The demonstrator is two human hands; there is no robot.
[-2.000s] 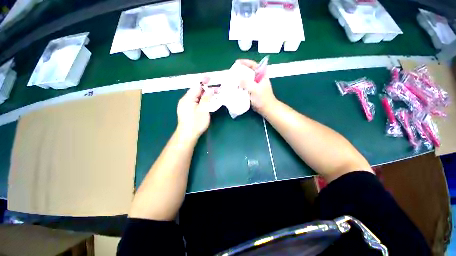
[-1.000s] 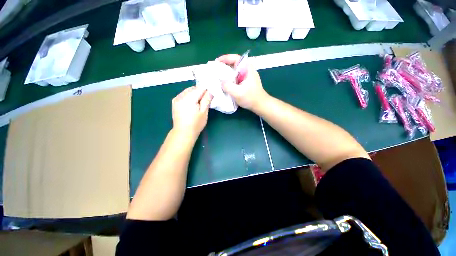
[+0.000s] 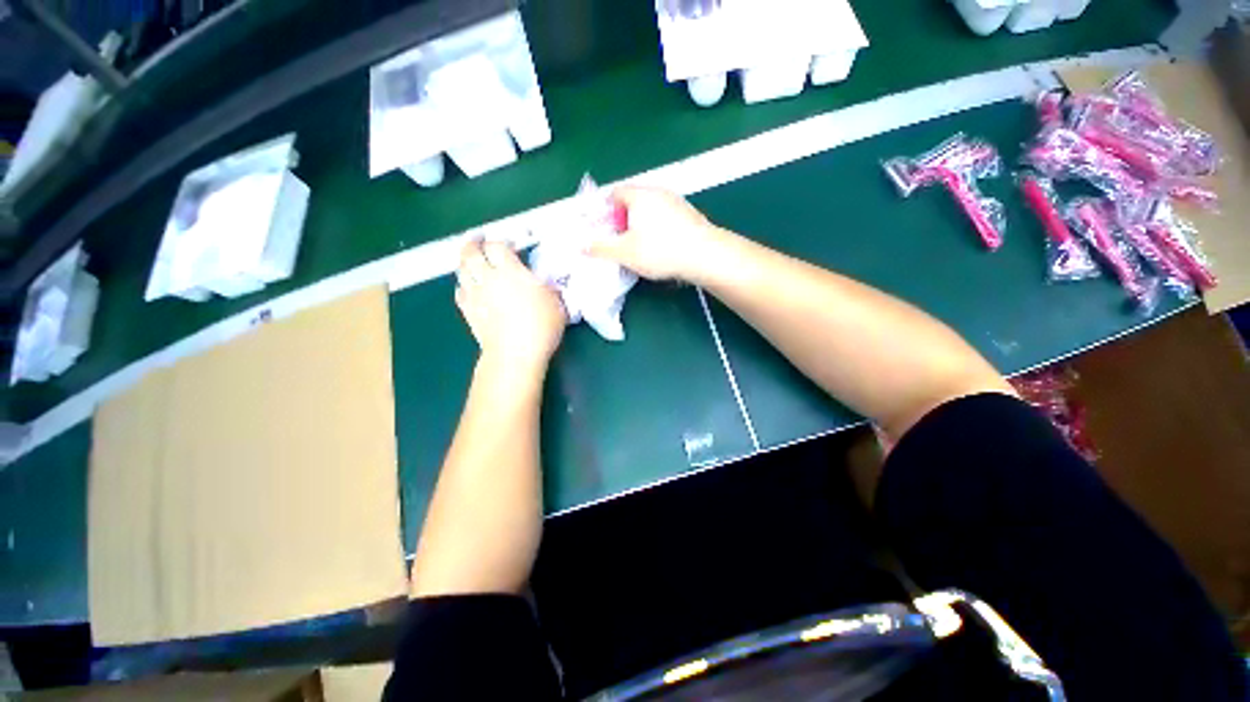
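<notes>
A white wrapped part [image 3: 587, 285] is between my two hands, over the green bench near the white edge. My left hand [image 3: 507, 299] holds its left side. My right hand [image 3: 655, 236] holds its right side and also a pink bagged part [image 3: 618, 217], of which only a bit shows at the fingers. The wrapping is crumpled, and a loose end hangs down below my hands. What is inside the wrapping is hidden.
White blister trays [image 3: 459, 103] stand in a row on the green conveyor belt [image 3: 603, 89]. A cardboard sheet [image 3: 247, 473] lies at left. Pink bagged parts [image 3: 1117, 172] are piled at right, one [image 3: 966, 192] apart. An open brown box [image 3: 1152, 439] is below the bench edge.
The view has tilted and shifted. The wrapped part is more bunched between my hands, and my left hand has moved from below it to its left side. Both hands keep hold.
</notes>
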